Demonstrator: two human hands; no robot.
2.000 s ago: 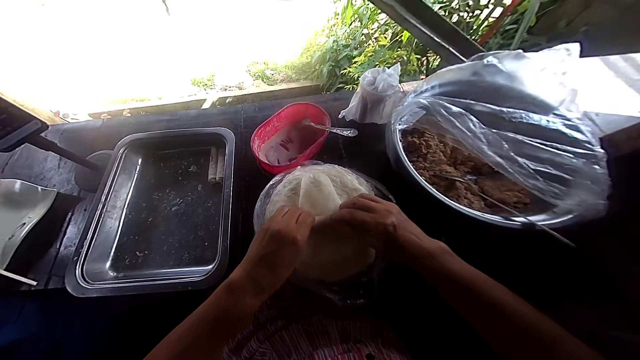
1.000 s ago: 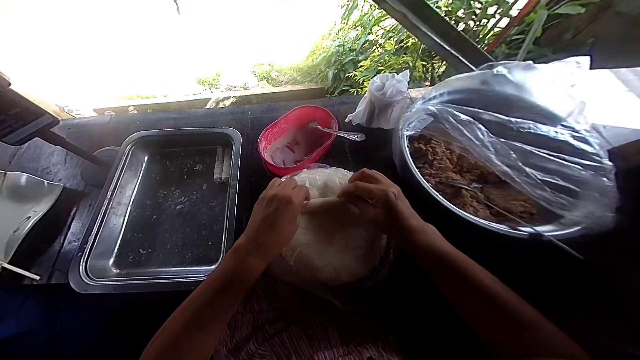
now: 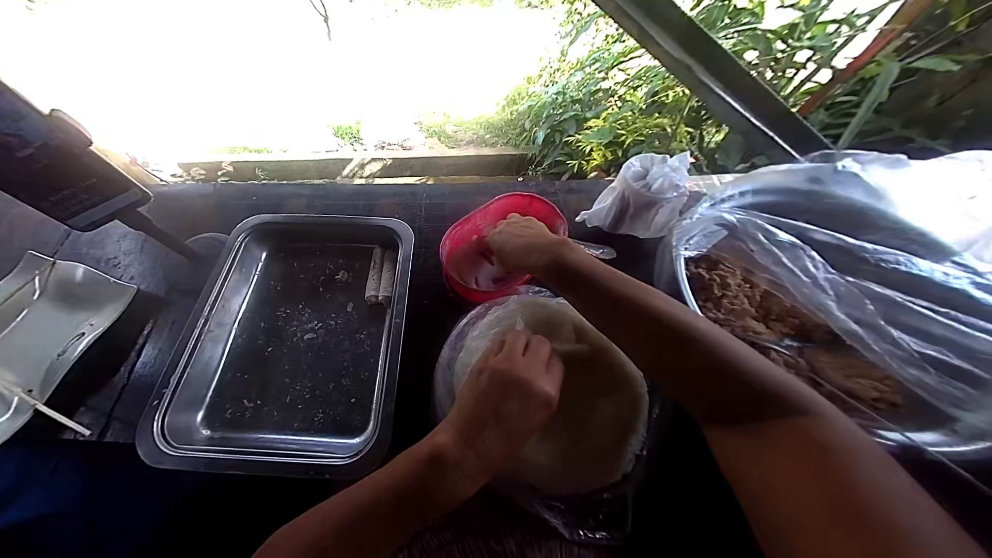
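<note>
My right hand (image 3: 523, 244) reaches into a red plastic bowl (image 3: 546, 208) that has a pale paste inside; its fingertips are partly hidden. The handle of a metal spoon (image 3: 597, 249) sticks out from the bowl's right side. Just nearer to me lies a round stack of thin white wrapper sheets (image 3: 589, 418) on clear plastic. On its left part rests my left hand (image 3: 515, 380), fingers bent and pinching at the sheet near a small pale tip. Two rolled wrappers (image 3: 380, 277) lie in the upper right corner of a steel tray (image 3: 178, 387) to the left.
A large metal bowl (image 3: 682, 287) of brown shredded filling (image 3: 756, 306), partly under clear plastic, stands at the right. Behind it sits a knotted white plastic bag (image 3: 645, 194). A square pale plate (image 3: 62, 310) with a stick and a phone-like device (image 3: 66, 163) are at the left.
My right hand has left the wrapper stack and moved up into the red bowl. My left hand stays at the stack, somewhat lower on it than a second ago.
</note>
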